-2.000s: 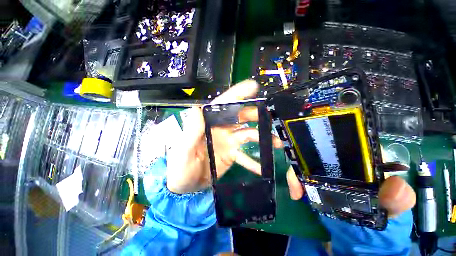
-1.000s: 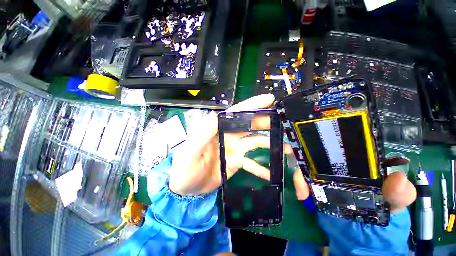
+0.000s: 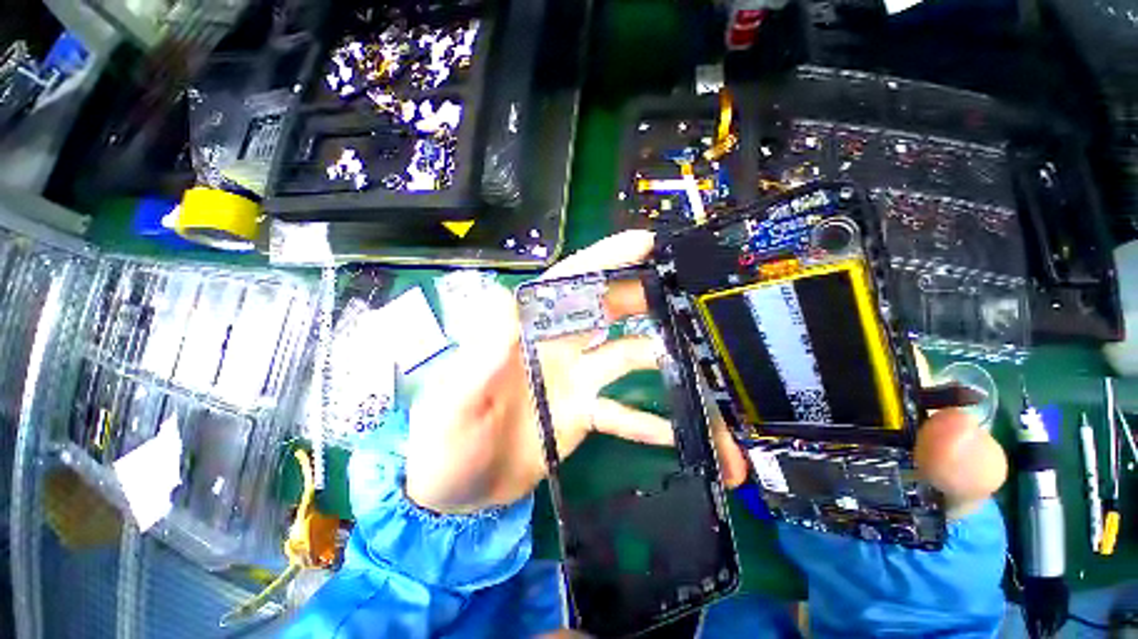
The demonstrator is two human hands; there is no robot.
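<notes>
My left hand (image 3: 481, 406) holds a thin black rectangular frame (image 3: 637, 531) upright from behind. Its fingers show through the large opening. My right hand (image 3: 961, 456) holds the opened phone body (image 3: 736, 268) at its lower edges, with the thumb on the right side and fingertips on the left. The phone body shows a black battery (image 3: 799, 356) with a white label strip and yellow edges, a blue board at the top and grey plates at the bottom. The frame's upper right edge is against or just beside the phone body's left edge; I cannot tell if they touch.
A black tray of white bits (image 3: 374, 206) and a yellow tape roll (image 3: 218, 217) are at upper left. A clear compartment tray (image 3: 237, 387) is at left. Flex cables (image 3: 680, 187) lie behind the phone. A screwdriver (image 3: 1038, 512) and thin tools (image 3: 1091, 481) lie at right.
The frame has tilted, its lower end swinging right and down, and more of its inner surface shows. The phone body and right hand have shifted slightly left. Both hands keep their holds.
</notes>
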